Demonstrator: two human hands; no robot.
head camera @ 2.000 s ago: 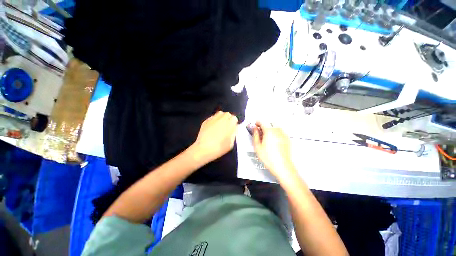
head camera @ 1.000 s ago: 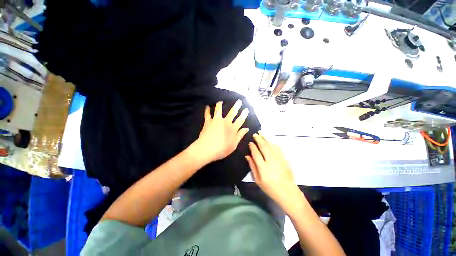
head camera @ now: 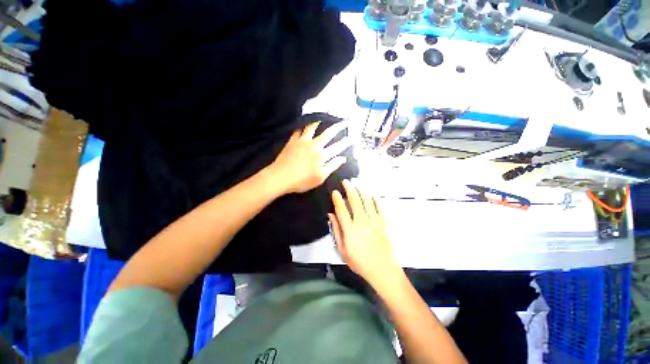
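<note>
The black garment piece (head camera: 235, 206) lies on the white table, its right edge near the needle area. My left hand (head camera: 311, 158) lies flat on it with fingers spread toward the presser foot (head camera: 370, 136). My right hand (head camera: 360, 226) lies at the cloth's right edge, palm down, fingers apart; neither hand visibly grips anything. The white sewing machine (head camera: 492, 85) with blue stripe stands right of the cloth. Glare blurs the cloth edge near the needles.
A black garment pile (head camera: 192, 64) is at upper left. Thread snips (head camera: 499, 197) lie on the table at right, near an orange cord (head camera: 608, 206). A brown-taped edge (head camera: 57, 185) is at left. Blue crates (head camera: 581, 313) and black cloth (head camera: 492, 306) are below.
The small tool earlier at my right fingers no longer shows there. The cloth's right edge has come to the needle area, and my left hand has moved up toward the presser foot. The view has shifted right.
</note>
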